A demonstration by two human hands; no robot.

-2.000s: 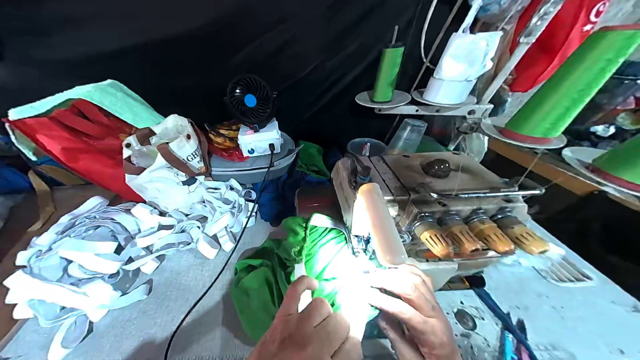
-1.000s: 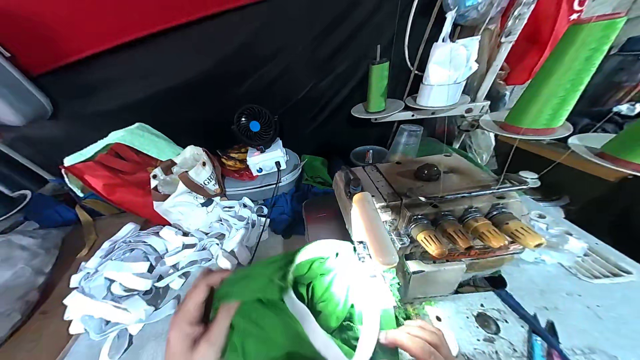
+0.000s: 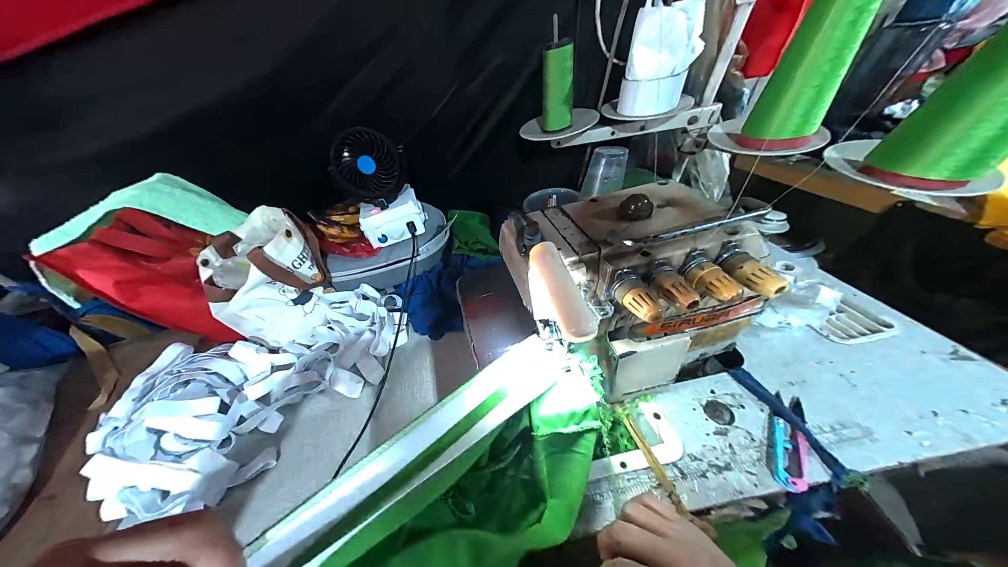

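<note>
Green fabric [image 3: 567, 472] with a white band [image 3: 409, 465] runs under the presser area of an overlock sewing machine [image 3: 669, 236], where the lamp light is glaring. The band stretches taut and diagonally to the lower left. At its lower end is my left hand [image 3: 157, 542], fingers closed against the band and partly cut off by the frame. My right hand [image 3: 657, 535] is at the bottom edge, fingers curled, beside a thin yellowish-brown strip [image 3: 650, 453] that slants down from the machine; its grip is hidden.
White elastic strips [image 3: 189, 425] lie piled at left, near a cloth bag [image 3: 268, 276]. A small black fan [image 3: 366, 161] stands behind, its cable [image 3: 386, 366] crossing the work surface. Pink and blue thread snips [image 3: 787, 453] lie at right. Green thread cones [image 3: 819, 71] stand above.
The green fabric with its white band has gone from an open loop between my hands to a taut diagonal. My left hand is lower and farther left; the right hand is lower, away from the needle area.
</note>
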